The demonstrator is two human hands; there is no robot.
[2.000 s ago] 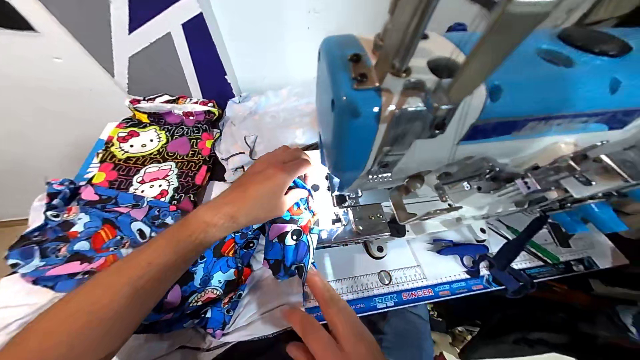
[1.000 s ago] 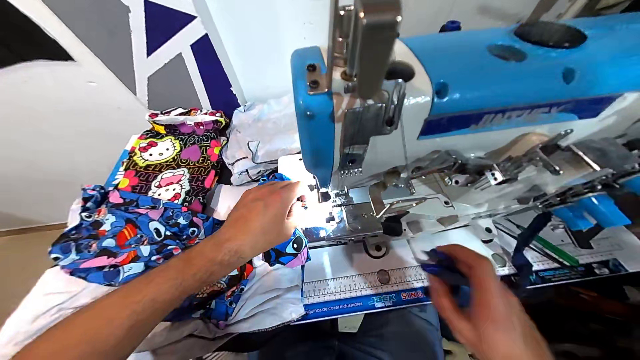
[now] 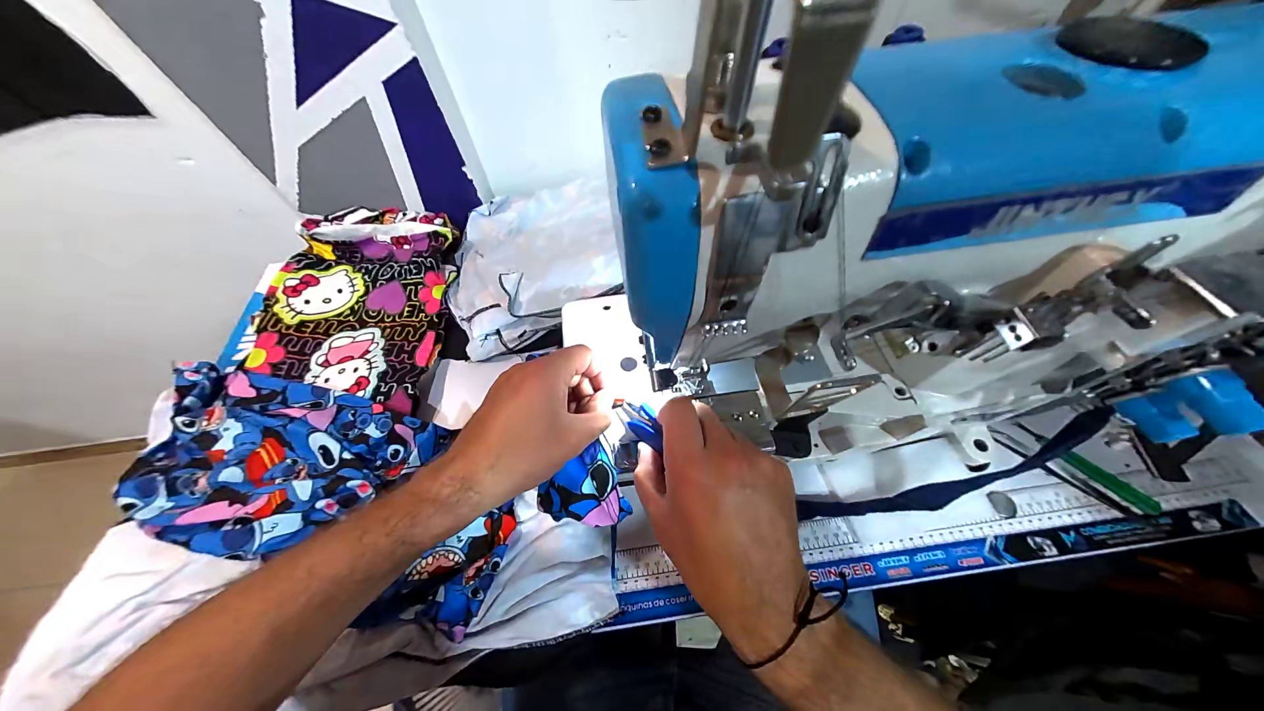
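My right hand [image 3: 716, 484] grips a small blue cutting tool [image 3: 644, 427], probably thread snips, with its tip just left of the presser foot [image 3: 681, 378] of a blue and white industrial sewing machine [image 3: 987, 148]. Close on its left, my left hand [image 3: 543, 415] has its fingers curled and pinched together, above blue cartoon-print fabric [image 3: 588, 489]; whatever lies between the fingertips is too small to tell. More of the blue print fabric [image 3: 267, 464] lies bunched beneath and left of my left forearm.
Black fabric with a cartoon cat print [image 3: 346, 316] lies at the left, beside white fabric [image 3: 538, 262] behind the machine bed. A ruler strip [image 3: 948, 553] runs along the table's front edge. A dark blue strap [image 3: 938, 499] and a green stick-like item [image 3: 1111, 484] lie under the machine's right part.
My right hand was on the fabric, then over the blue tool at the right of the machine bed; now it holds that tool beside my left hand near the presser foot.
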